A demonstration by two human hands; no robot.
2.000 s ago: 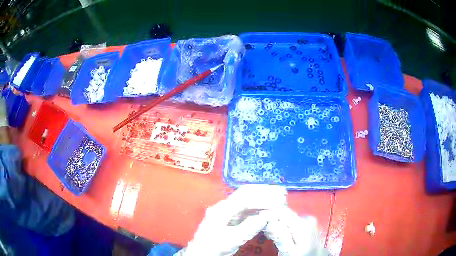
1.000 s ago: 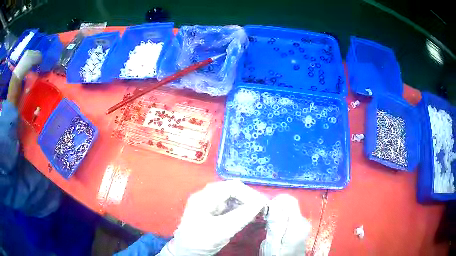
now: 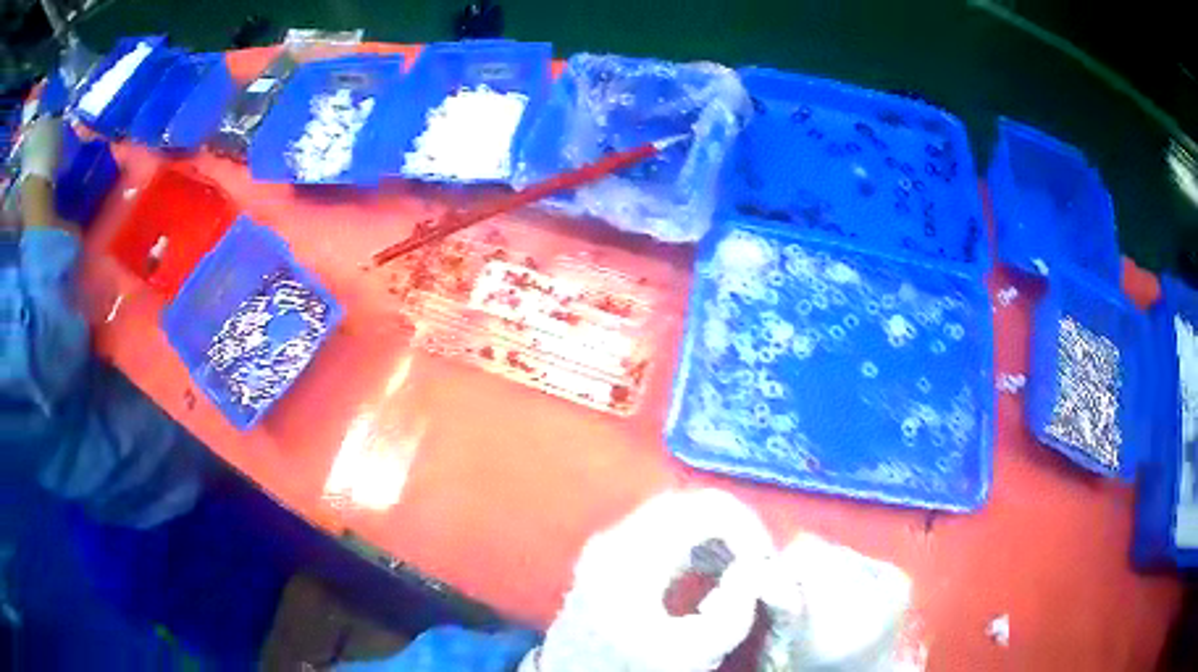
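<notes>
My left hand [image 3: 657, 578], in a white glove, is at the lower centre with its fingers curled round towards the thumb. A small grey-dark patch shows between its fingers; I cannot tell whether it is a part or a gap in the glove. My right hand [image 3: 841, 607], also gloved, is close beside it, blurred and cut off by the lower edge. What the fingertips hold is hidden. The large blue tray [image 3: 972, 488] with pale rings lies just beyond my hands. A small white part [image 3: 998, 630] lies on the table to their right.
A rear blue tray [image 3: 861, 171] holds dark rings. A red stick [image 3: 526, 200] crosses the plastic-lined bin [image 3: 631, 197]. A clear tray [image 3: 539, 315] lies left of centre. A red bin [image 3: 171, 234] and blue bin of metal parts [image 3: 256, 328] stand left, near another person's arm [image 3: 53, 302].
The view has turned left, so the table contents sit further right. My hands stay close together near the front edge. The other person's gloved hand at the left has moved slightly.
</notes>
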